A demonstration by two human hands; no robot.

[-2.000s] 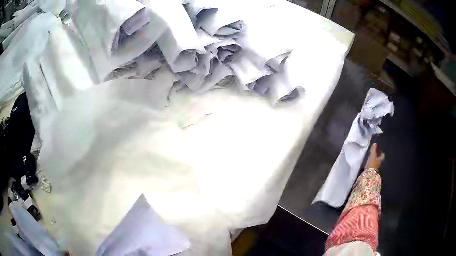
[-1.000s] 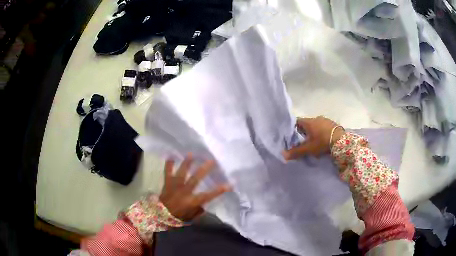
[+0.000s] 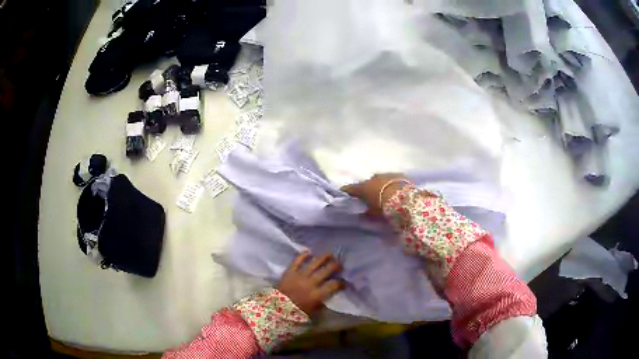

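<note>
A creased lilac sheet of stuffing paper (image 3: 280, 223) lies on the table in front of me. My right hand (image 3: 371, 195) grips a gathered fold at the middle of the sheet. My left hand (image 3: 312, 280) rests on the paper's near left part with its fingers apart. A small black bag (image 3: 132, 224) lies to the left, its opening facing left with pale paper showing inside. A rolled strap (image 3: 90, 170) with a white band lies just behind the bag.
Several banded strap rolls (image 3: 172, 105) and scattered desiccant packets (image 3: 189, 196) lie behind the paper on the left. More black bags (image 3: 168, 35) are at the far left. Flat white sheets (image 3: 336, 84) lie beyond; a stack of stuffing paper (image 3: 525, 42) is at the far right.
The view has shifted back over the table. The paper, earlier raised and spread between the hands, is now lower, flatter and more gathered, and both hands have come closer together.
</note>
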